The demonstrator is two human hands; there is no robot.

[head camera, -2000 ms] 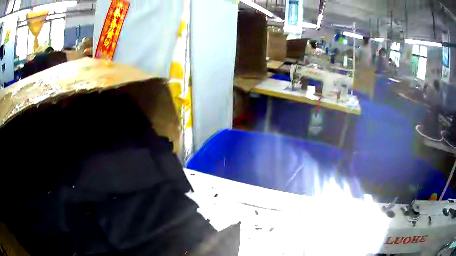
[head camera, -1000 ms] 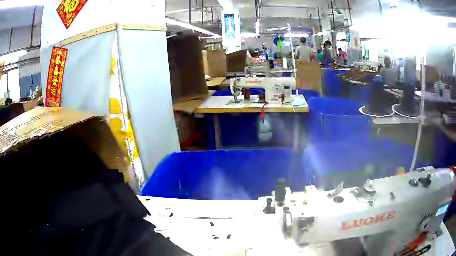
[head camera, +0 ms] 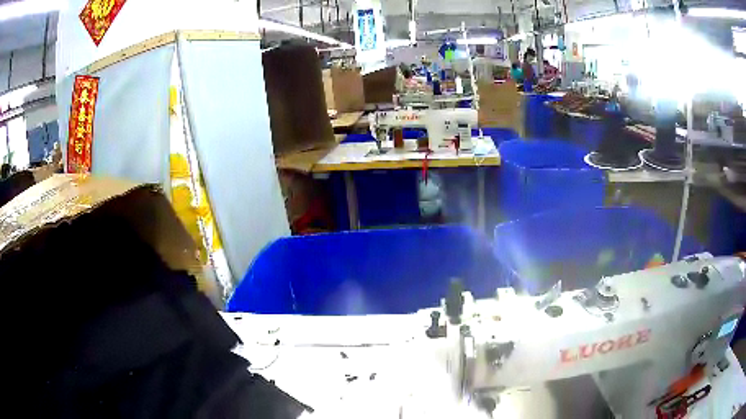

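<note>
Neither of my hands is in view. A heap of black fabric pieces [head camera: 123,327] fills the lower left, spilling from a brown cardboard box [head camera: 78,200] towards the white tabletop [head camera: 327,344]. A white sewing machine [head camera: 605,344] with red LUOKE-like lettering stands at the lower right. Its needle area is cut off by the bottom edge, so I cannot see what lies under it. Small black scraps [head camera: 360,377] lie on the tabletop.
Large blue bins [head camera: 368,266] stand behind the table. Another sewing machine [head camera: 446,127] sits on a table [head camera: 352,163] beyond them. A thin upright pole [head camera: 685,180] and dark cones [head camera: 613,135] are at right. A person [head camera: 529,69] is far back. A grey-blue partition [head camera: 225,139] stands at left.
The view has swung right and levelled, so the heap sits further left and more of the machine shows than two seconds ago. Since one second ago the view has shifted only slightly.
</note>
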